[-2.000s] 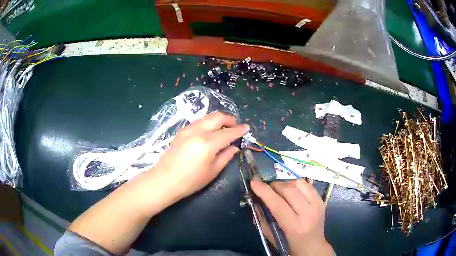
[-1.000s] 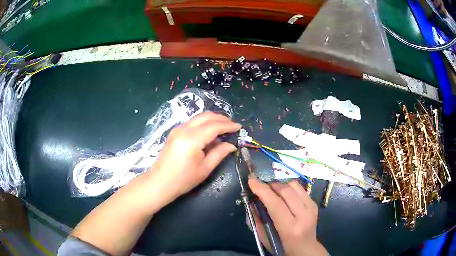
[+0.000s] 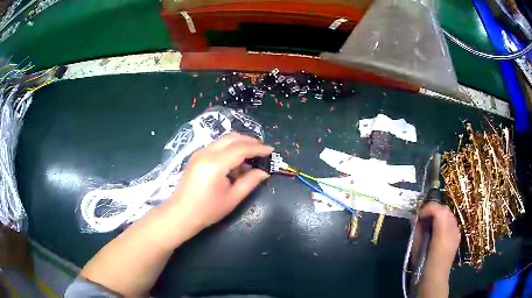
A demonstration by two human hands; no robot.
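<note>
My left hand pinches a small black switch with metal terminals between thumb and fingertips. Thin orange, yellow-green and blue leads run right from the switch over white tape pieces. Two brass strip ends show below the tape. My right hand is at the right, closed around the dark soldering iron, its tip up beside the brass strips pile. A thin pale line trails down from the iron. The white coiled cord lies in clear plastic at left.
A pile of brass strips lies at right. Loose black switches and small red bits are scattered at the back, before a red-orange box. White cords are bundled far left. A grey translucent hood stands behind.
My right hand has moved the iron away from the switch, to the right beside the brass pile. My left hand still holds the switch. The brass strip ends show more fully.
</note>
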